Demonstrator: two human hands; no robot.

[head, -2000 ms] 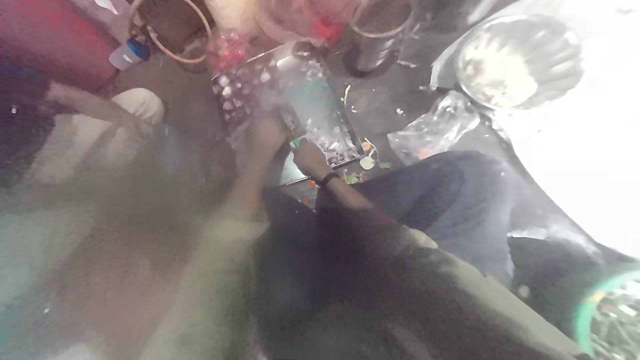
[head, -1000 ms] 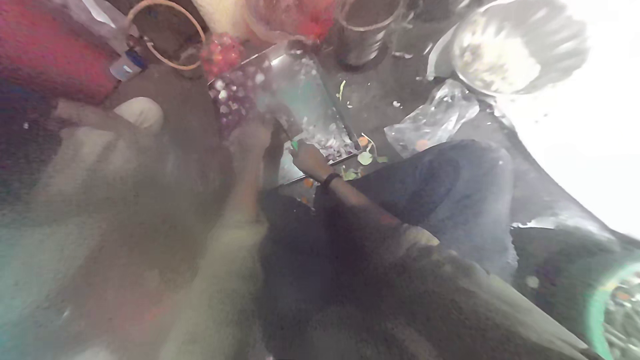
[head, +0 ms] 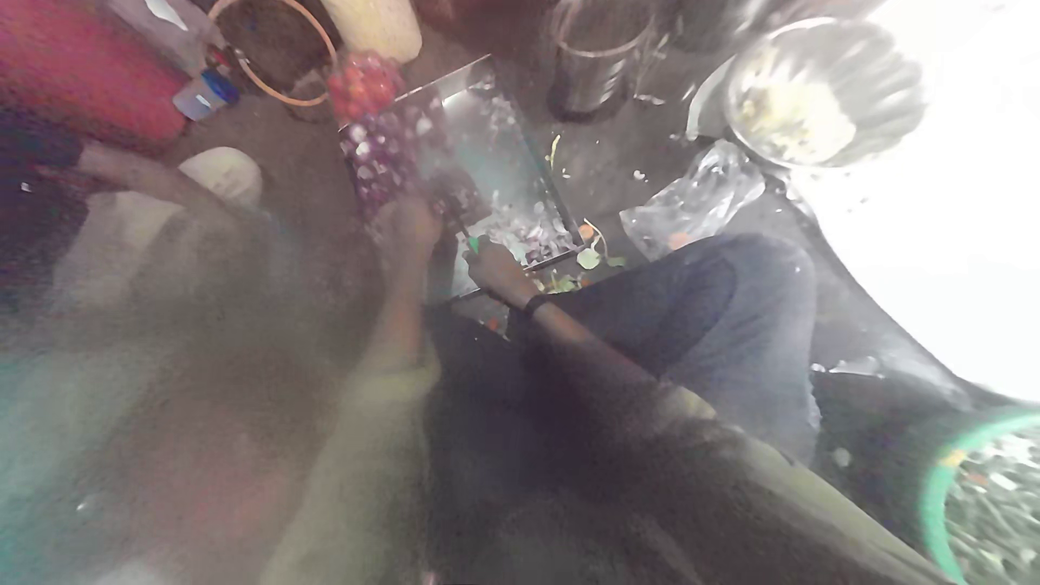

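A rectangular metal tray [head: 552,191] lies on the floor in front of me. Purple pieces, seemingly whole or peeled onions [head: 378,158], fill its left side, and chopped purple-white pieces [head: 520,231] lie near its right front corner. My right hand [head: 497,270], with a dark band at the wrist, is closed on a green-handled knife [head: 474,243] over the tray's near edge; the blade is blurred and points up and left. My left hand [head: 410,227] is beside the onions at the tray's left; haze and blur hide its fingers and whatever they may hold.
Past the tray stand a metal pot [head: 597,77] and a red bag of tomato-like pieces [head: 366,85]. A clear plastic bag [head: 699,199] and a fluted metal bowl [head: 886,97] are at right, a green-rimmed basket [head: 934,504] at lower right. Another person's forearm [head: 142,172] is at left.
My left hand has shifted slightly at the tray's left side. My right hand remains on the green-handled knife near the tray's front edge.
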